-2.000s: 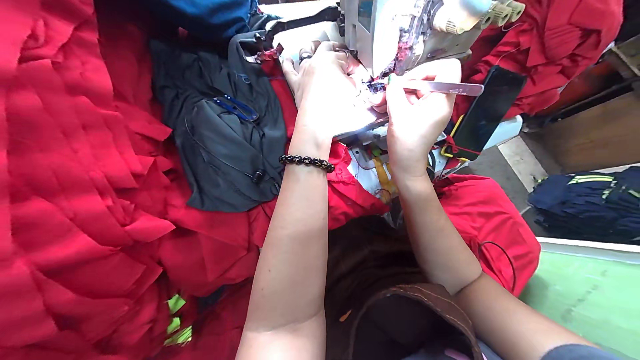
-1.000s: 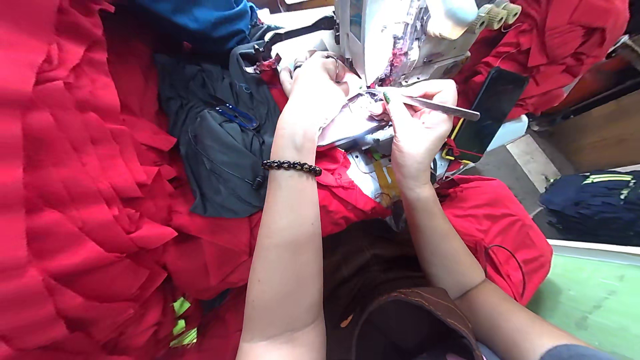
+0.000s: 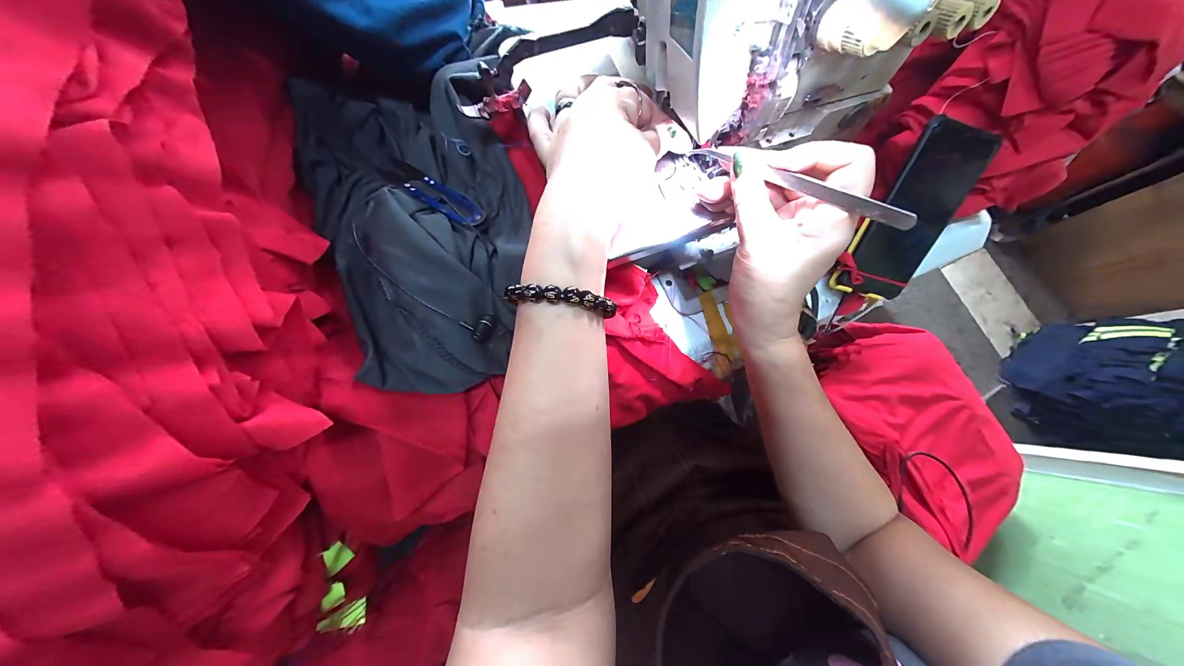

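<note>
A pair of metal tweezers (image 3: 846, 196) rests in my right hand (image 3: 786, 222), their tips near the needle area of a sewing machine (image 3: 786, 92). My left hand (image 3: 606, 129) lies on the machine's bed, beside the needle area; strong glare hides what its fingers touch. Thread (image 3: 708, 165) shows between the tweezers' tips and the machine, though the glare blurs it. Left of my left forearm, a dark grey garment (image 3: 416, 268) with a drawcord lies over red fabric, and blue-handled thread snips (image 3: 444, 199) lie on it.
Piles of red cut fabric (image 3: 166, 370) fill the left side. A black phone (image 3: 930, 190) stands right of my right hand. Thread cones (image 3: 851, 32) sit at the top. A red fabric bundle (image 3: 925, 416) bulges beside my right forearm, and folded navy garments (image 3: 1091, 379) lie far right.
The tweezers have tilted, their rear end now lower than two seconds ago. My left wrist has shifted slightly to the left. The garment and snips look unmoved.
</note>
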